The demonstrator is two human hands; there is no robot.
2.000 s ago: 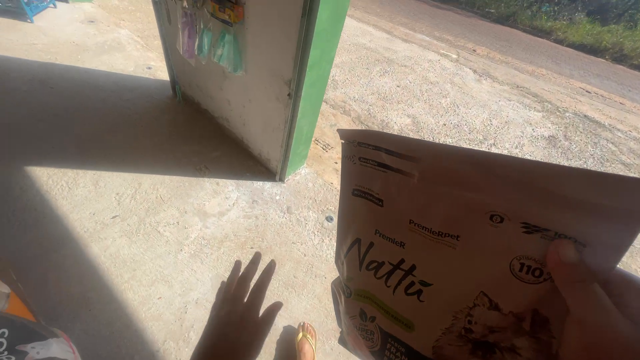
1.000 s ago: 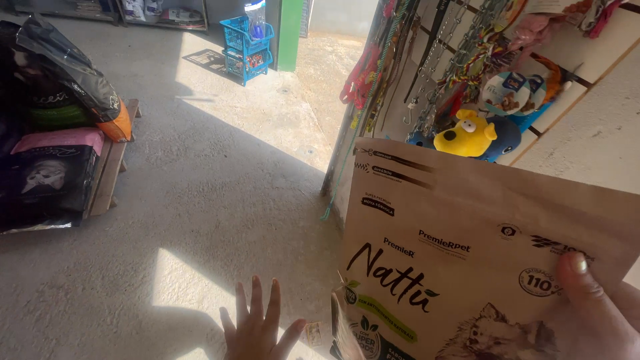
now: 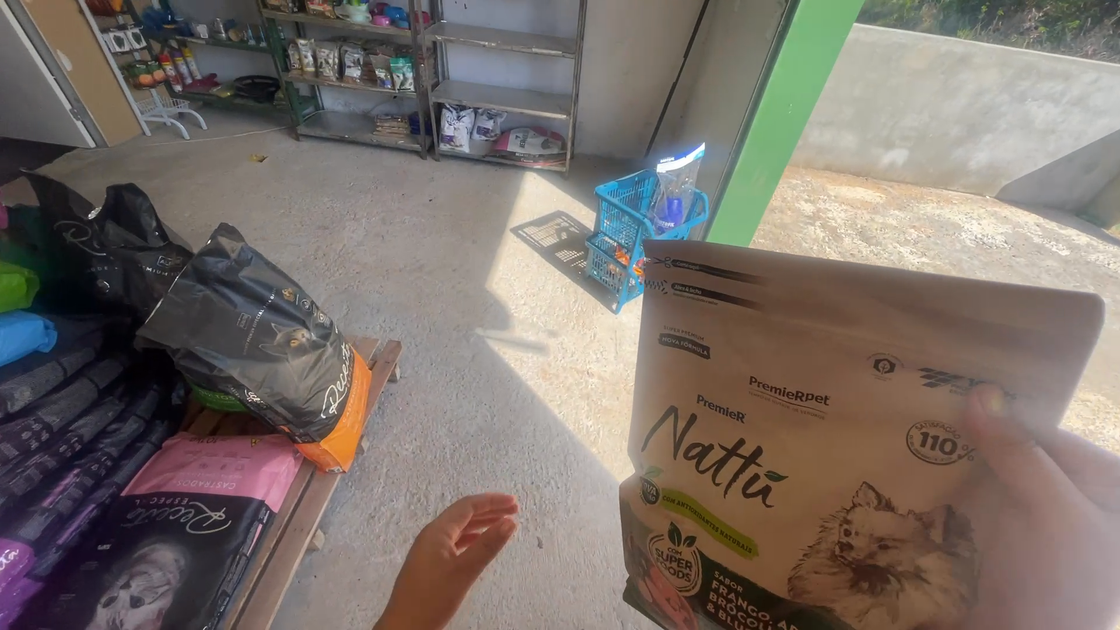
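A beige Premier Nattu pet food bag (image 3: 840,420) with a picture of a small fluffy dog is upright at the right of the head view. My right hand (image 3: 1041,490) grips its right side, thumb across the front. Left of the bag, my left hand (image 3: 464,542) is in the air above the concrete floor, holding nothing, with its fingers slightly curled and close together. A black and orange pet food bag (image 3: 271,341) stands on a wooden pallet (image 3: 289,534) at the left, beside a pink and black bag (image 3: 201,525) lying flat.
Blue stacked plastic baskets (image 3: 626,219) stand by a green door post (image 3: 779,122). Metal shelves (image 3: 503,96) with bags and small goods line the back wall. More dark bags (image 3: 70,411) are piled at the left. Sunlit rough ground and a low concrete wall (image 3: 989,109) lie outside.
The view has swung from the doorway and hanging goods to the shelves and pallet. My left hand, spread before, now has its fingers drawn together. The bag remains in my right hand.
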